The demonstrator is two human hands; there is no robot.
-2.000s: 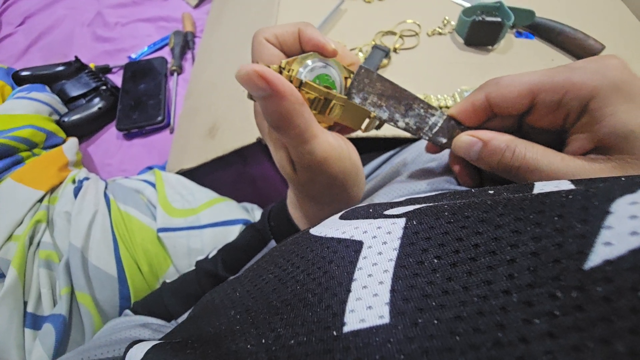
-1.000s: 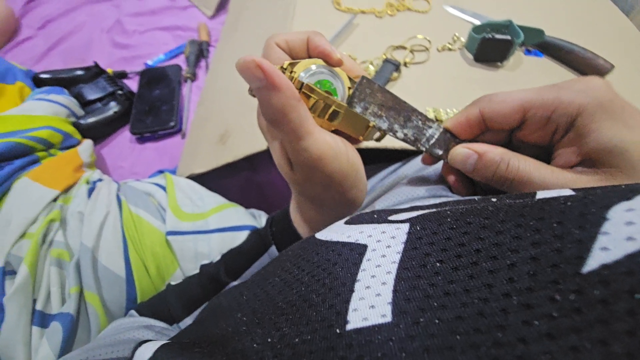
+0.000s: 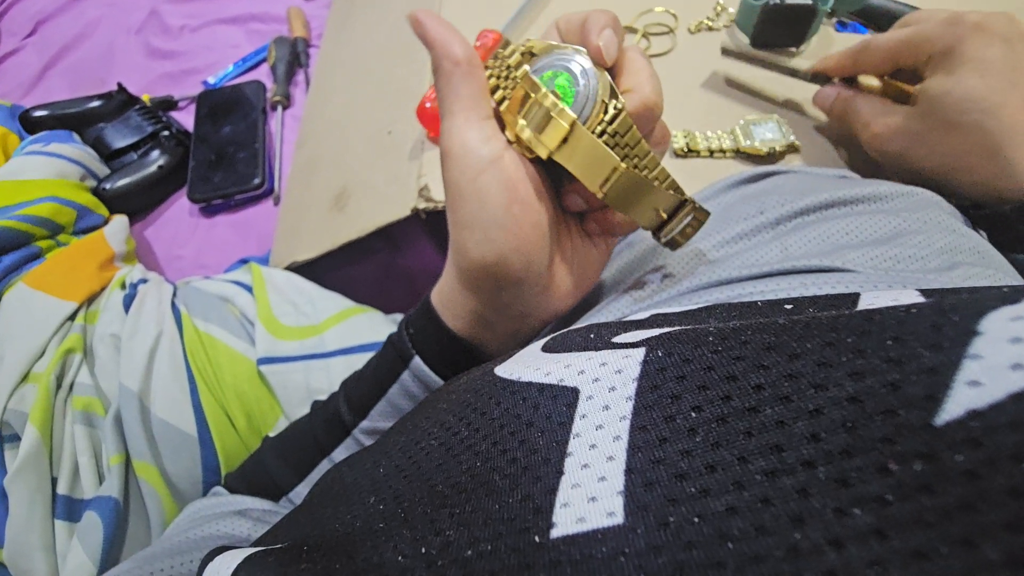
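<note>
My left hand [image 3: 520, 192] holds a gold-coloured wristwatch [image 3: 604, 156] with its case back towards me; a green film or sticker shows on the steel back. The metal bracelet and clasp hang down past my fingers to the right. My right hand [image 3: 920, 104] is at the upper right over the cardboard, its thumb and fingers on a thin, dark metal blade [image 3: 772, 66], whose tip points left. A second gold watch with a squarish face [image 3: 764, 136] lies just below that blade. Something red and glossy [image 3: 430, 112] shows partly behind my left hand.
Cardboard [image 3: 352, 120] lies in front of me. On it are gold rings [image 3: 654, 32], a gold chain [image 3: 712, 18] and a smartwatch with a green strap [image 3: 780, 22]. Left, on purple cloth, are a black game controller [image 3: 120, 148], a phone [image 3: 230, 144] and a screwdriver [image 3: 280, 80].
My right hand has moved away from the watch to the right, taking the dark blade off the bracelet. The squarish gold watch, mostly hidden before, now shows.
</note>
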